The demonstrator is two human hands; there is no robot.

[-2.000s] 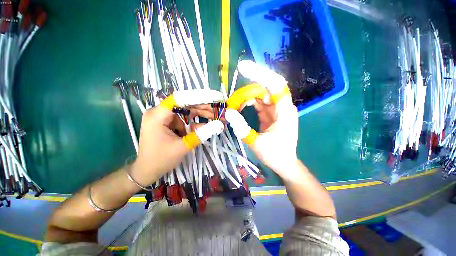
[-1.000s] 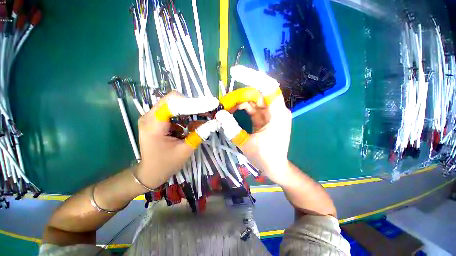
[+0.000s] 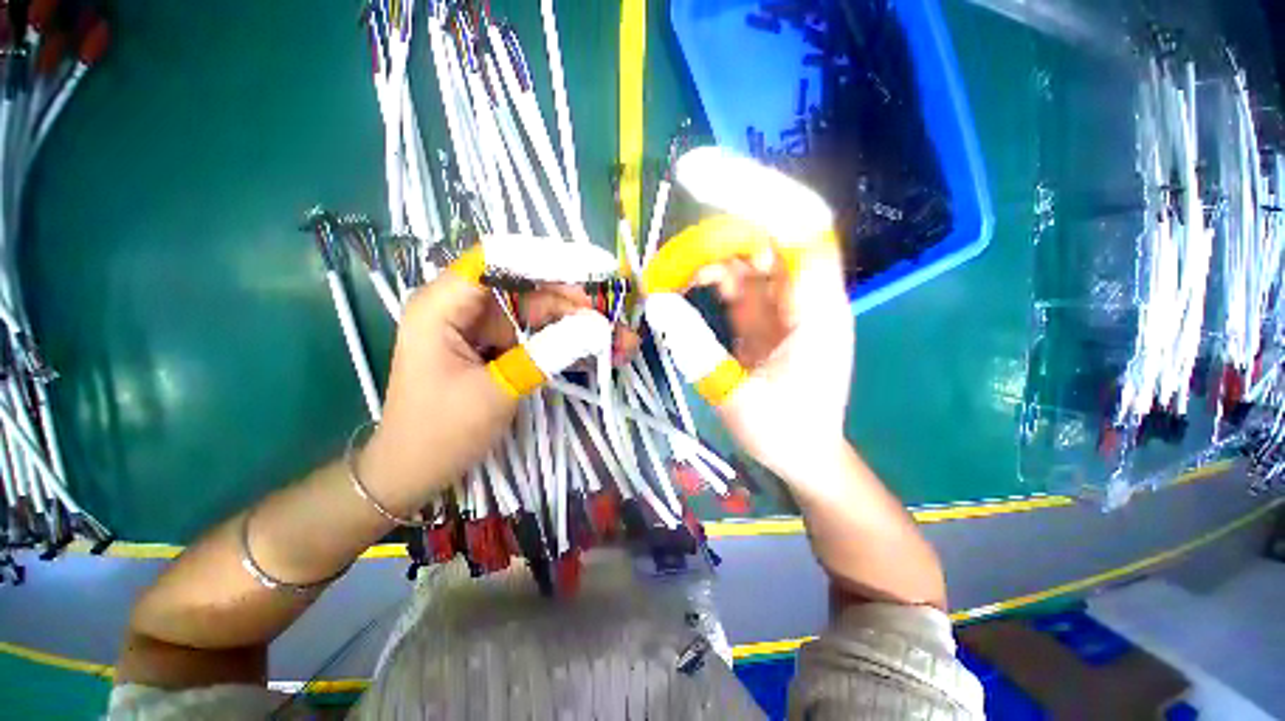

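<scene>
A bundle of white-sleeved wire harnesses (image 3: 571, 458) lies in front of me, its red and dark connectors toward my body. My left hand (image 3: 458, 345), with white and orange finger cots, pinches the coloured wire end of one harness between thumb and index finger; a dark strip shows beside the wires. My right hand (image 3: 768, 331), also with finger cots, is just right of that wire end, its thumb and index fingertips close to it. Whether the right fingertips hold a small piece cannot be made out.
A blue bin (image 3: 972, 169) of small black pieces stands beyond my right hand. More harnesses (image 3: 486, 127) lie ahead, others (image 3: 26, 338) at the far left. Harnesses (image 3: 1167, 254) lie with clear plastic at the right. Yellow tape (image 3: 633, 85) marks the green mat.
The fingertips of both hands met at the wire end one second ago. My right hand has since moved slightly right, its thumb and index finger now farther apart, and the coloured wires show again.
</scene>
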